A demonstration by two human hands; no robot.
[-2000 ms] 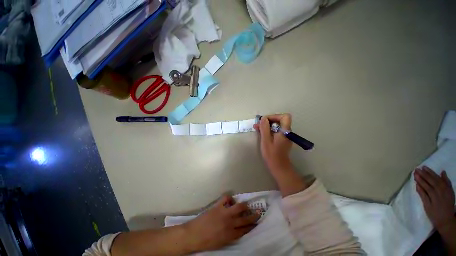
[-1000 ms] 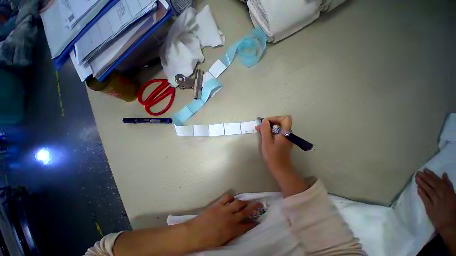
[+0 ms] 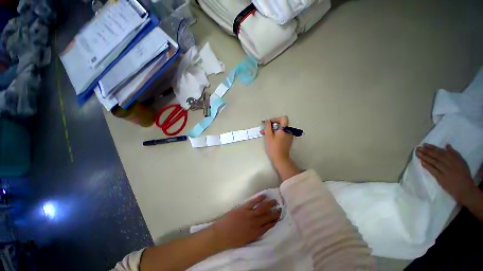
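My right hand (image 3: 278, 138) holds a black marker pen (image 3: 292, 131) over the right end of the label strip (image 3: 226, 138). The strip's white stickers lie in a row, and its pale blue backing doubles back toward a loose curl. My left hand (image 3: 249, 219) lies flat on the white fabric panel (image 3: 365, 211) along the near table edge, fingers spread, partly covering a small white tag that barely shows. The pen tip and the sticker under my right fingers are partly hidden.
A second black marker (image 3: 164, 141), red-handled scissors (image 3: 171, 119), a metal clip (image 3: 200, 103) and cloth scraps (image 3: 191, 79) lie left. Clipboards (image 3: 132, 63) stack at the corner. Bundles (image 3: 267, 37) with a dark strap sit at the far side. Another person's hand (image 3: 447, 169) rests on the fabric at right.
The view has shifted and shows more of the bundles and clipboards. My right hand stays at the strip's end with the pen. The fabric at right shows more; the other person's hand stays on it.
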